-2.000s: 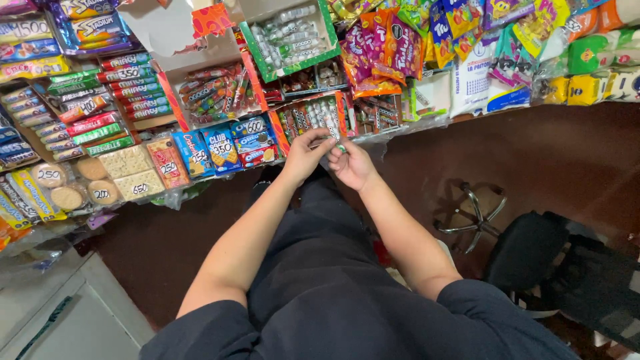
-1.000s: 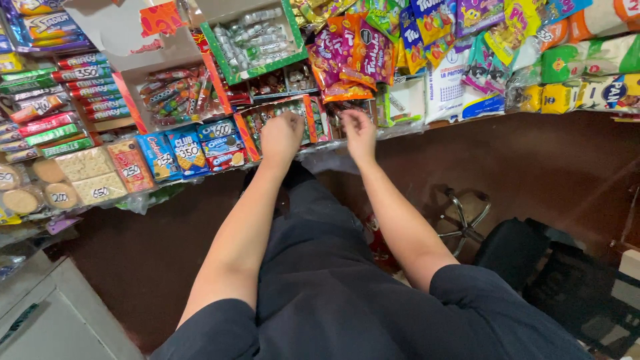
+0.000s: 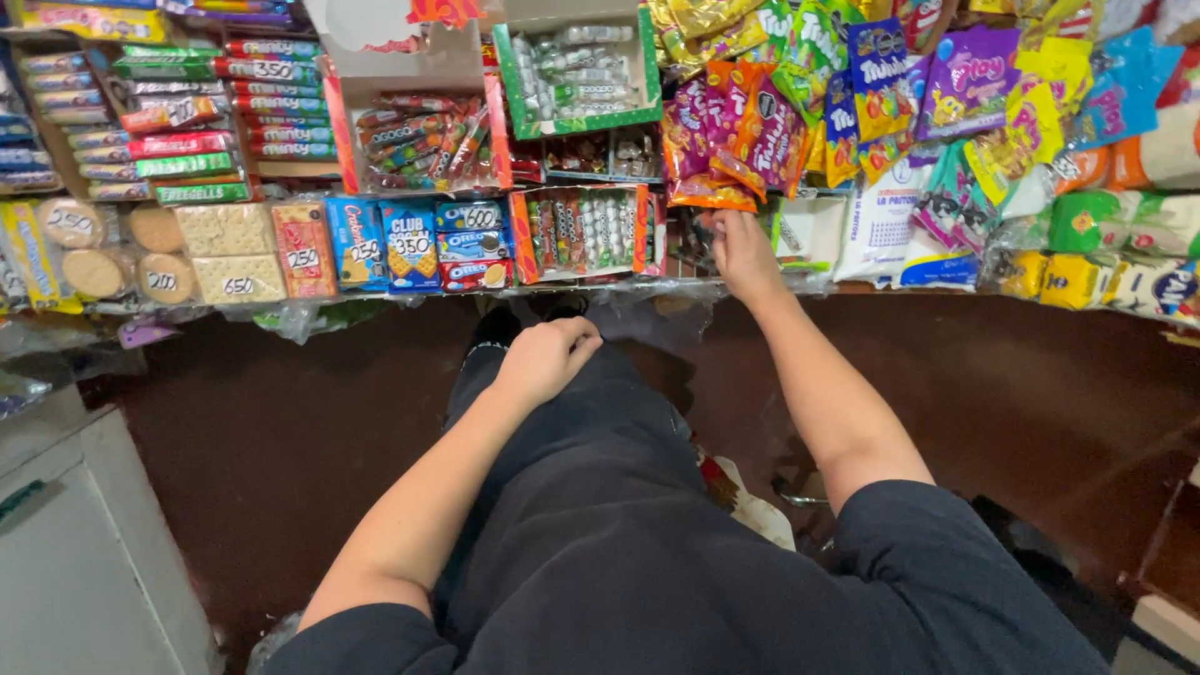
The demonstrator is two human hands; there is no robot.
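My right hand (image 3: 743, 251) reaches to the counter's front edge, its fingers at a box of small dark-wrapped sweets (image 3: 691, 234), just below the orange and purple Trululu candy bags (image 3: 736, 131). Its fingertips are partly hidden, so whether they hold anything is unclear. My left hand (image 3: 553, 356) rests on my lap with curled fingers; nothing shows in it. In front of it, on the counter, lies an orange-edged box of wrapped candy rolls (image 3: 583, 232), red and brown at the left, white and green at the right. Behind that stands a green-edged box of similar rolls (image 3: 579, 75).
Oreo packs (image 3: 473, 246), Club cookie packs (image 3: 411, 246) and crackers (image 3: 230, 258) line the front edge at the left. Mint rolls (image 3: 281, 103) lie behind them. White printed bags (image 3: 881, 220) and yellow packs (image 3: 1069, 279) are at the right. A grey cabinet (image 3: 84, 544) stands at lower left.
My left hand has left the candy box and come down to my lap. My right hand is now at the box under the Trululu bags. Two seconds ago both hands were together at the orange-edged box.
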